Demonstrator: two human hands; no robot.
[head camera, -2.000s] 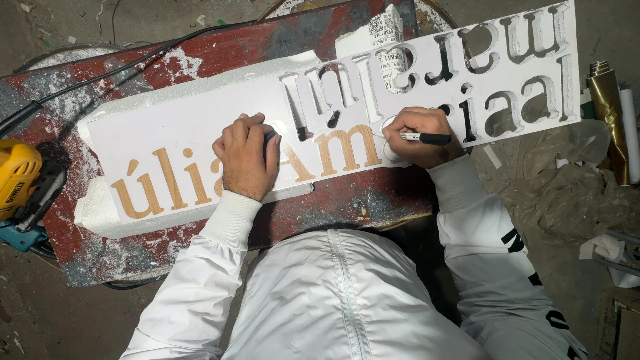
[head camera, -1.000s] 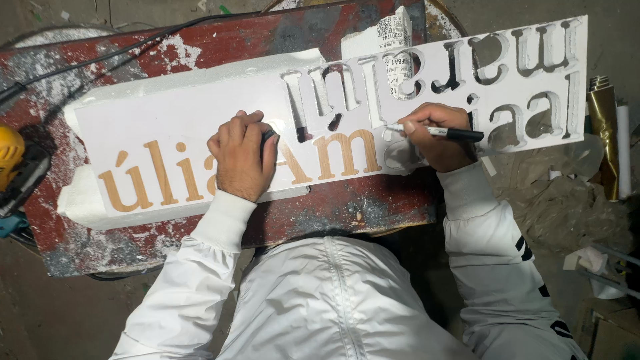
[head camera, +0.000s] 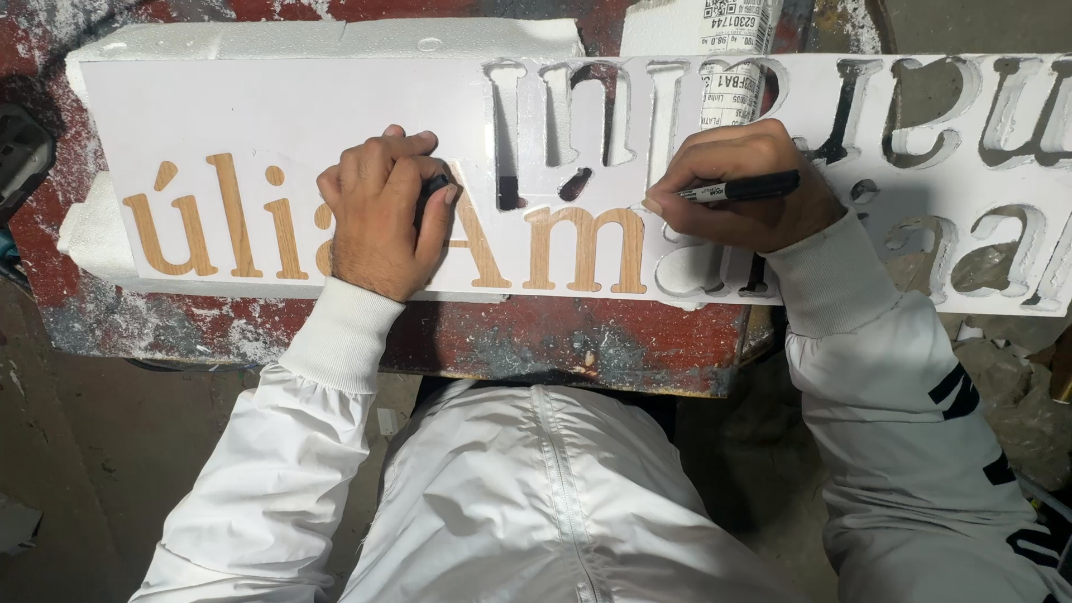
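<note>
A long white foam board (head camera: 293, 109) lies across the worktable, with cut-out letter openings over its right part. Wood-grain letters (head camera: 540, 247) sit along its lower left edge. My right hand (head camera: 737, 188) holds a black-and-white marker pen (head camera: 737, 188), its tip end at the top of the wood-grain "m". Between the thumb and fingers of my left hand (head camera: 389, 209) is a small black object (head camera: 435, 182), perhaps a pen cap; this hand rests on the board and partly covers the letters.
Under the board are white foam blocks (head camera: 335, 38) on a red, paint-worn tabletop (head camera: 586, 343). A labelled white roll (head camera: 737, 84) lies beneath its upper edge. Part of a dark tool (head camera: 21, 159) shows at far left. Crumpled clear plastic (head camera: 1005, 410) lies on the floor at right.
My right hand has moved slightly along the board with the marker still in it. The left hand stays in place on the board. The view has shifted closer and turned.
</note>
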